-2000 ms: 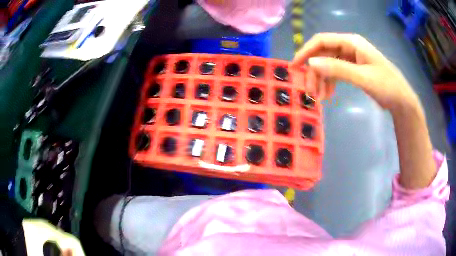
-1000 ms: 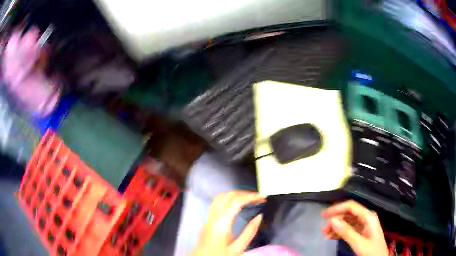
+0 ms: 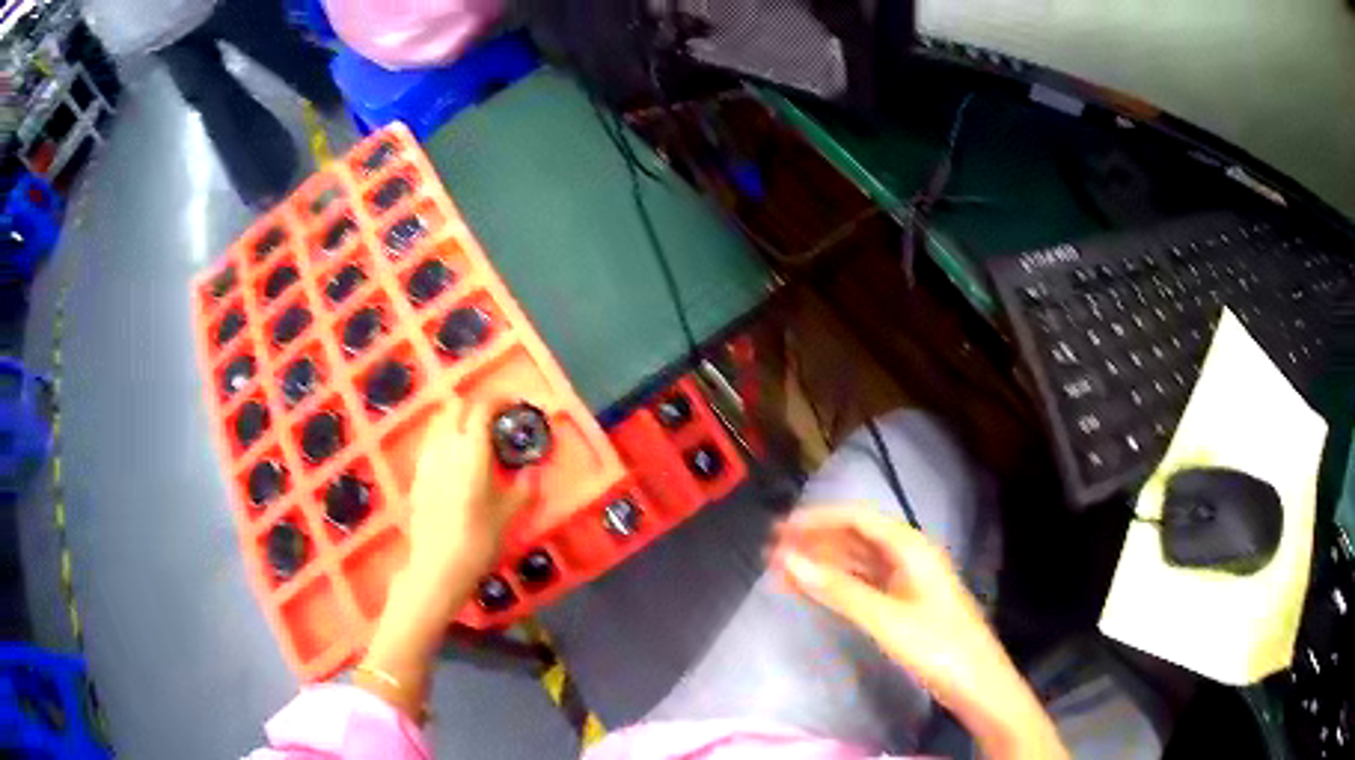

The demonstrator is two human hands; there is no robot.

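An orange-red compartment tray [image 3: 569, 411] lies tilted at my left, with round black smartwatch bodies in many pockets and a few pockets bare. My left hand [image 3: 455, 498] is over its near right part. Its fingertips are on the edge of one smartwatch body [image 3: 522, 434], whose round back faces up. The hand hides part of the pockets below. My right hand [image 3: 892, 601] is above my lap, fingers bent and slightly blurred, with nothing visible in it. A second orange-red tray [image 3: 654, 472] shows partly beneath the first, with some smartwatch bodies.
A green surface [image 3: 595, 245] lies beside the trays, crossed by a thin black cable. At right are a black keyboard [image 3: 1107, 334], a yellow sheet [image 3: 1285, 431] with a black mouse [image 3: 1219, 520], and part of a monitor [image 3: 1189, 52]. A person's legs [image 3: 223, 104] show at upper left.
The view has swung left, bringing the trays nearer the middle. My left hand has moved from above my lap to a smartwatch body at the tray. My right hand remains above the lap.
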